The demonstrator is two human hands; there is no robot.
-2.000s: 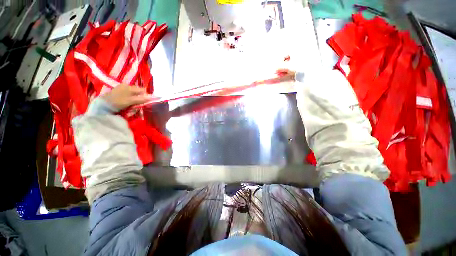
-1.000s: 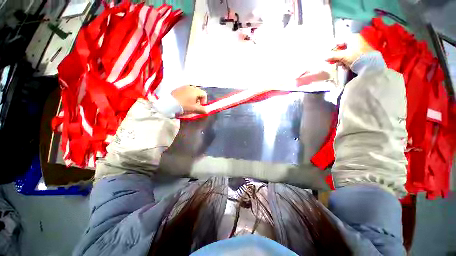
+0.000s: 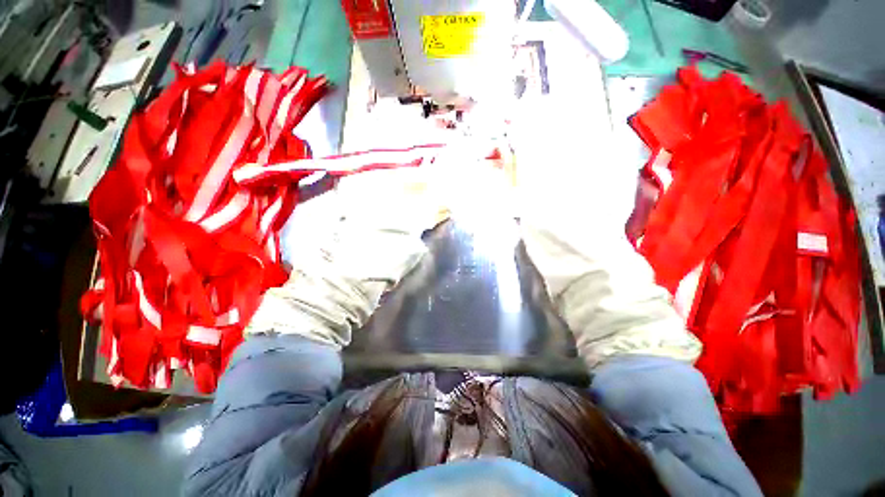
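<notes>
A red strip with a white stripe (image 3: 359,161) runs from the left pile's edge across the white machine bed (image 3: 573,126) to the needle area under the sewing machine head (image 3: 451,49). My left hand (image 3: 439,199) and my right hand (image 3: 497,184) are close together just in front of the needle. Both are almost washed out by glare, so their fingers and grip cannot be made out. The strip's right end near the needle is also lost in the glare.
A left pile of red strips (image 3: 175,243) shows many pale stripes. A right pile of red strips (image 3: 757,223) is mostly plain red. The grey metal plate (image 3: 456,291) lies before my body. A small dark tool (image 3: 713,60) is on the green tabletop (image 3: 655,44).
Both hands have moved inward and up to the needle area, and the strip has moved up from the plate's back edge onto the bed. The view now shows more of the machine head.
</notes>
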